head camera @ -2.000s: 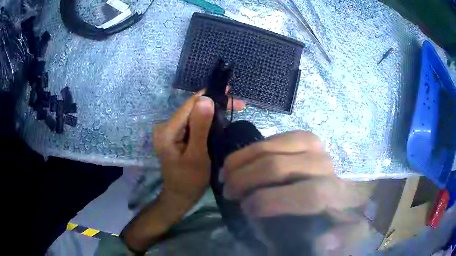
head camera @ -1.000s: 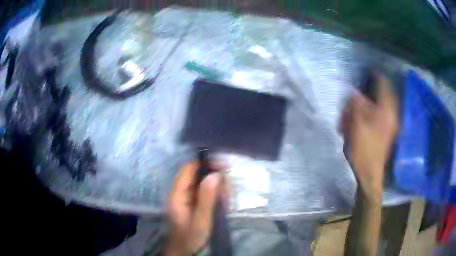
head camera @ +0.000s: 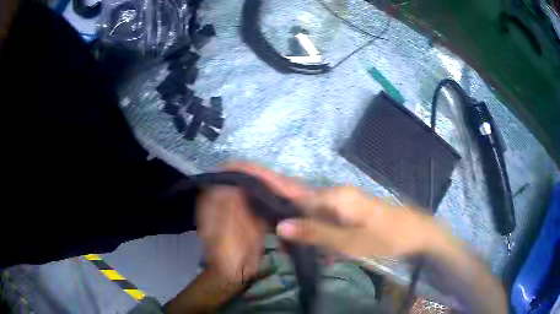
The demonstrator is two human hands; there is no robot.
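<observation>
A black curved headband [head camera: 267, 199] is held close to my body at the bench's front edge, blurred by motion. My left hand [head camera: 232, 230] grips it from below at its left part. My right hand [head camera: 356, 224] has fingers and thumb on it near the middle. The band's lower part hangs down between and below the hands. The electric screwdriver [head camera: 494, 168] lies on the bench at the right, its cord looped over the black screw plate [head camera: 399, 150].
Small black pieces [head camera: 190, 110] lie loose at the left beside a clear plastic bag [head camera: 138, 27]. Another headband [head camera: 261, 46] with a white piece [head camera: 305, 49] lies at the back. A green strip [head camera: 385, 84] is above the plate. A blue bin [head camera: 543, 257] stands at the right edge.
The screwdriver now lies on the bench, out of my right hand. My right hand has come back to the headband. The view has turned, and the band is now held across my front.
</observation>
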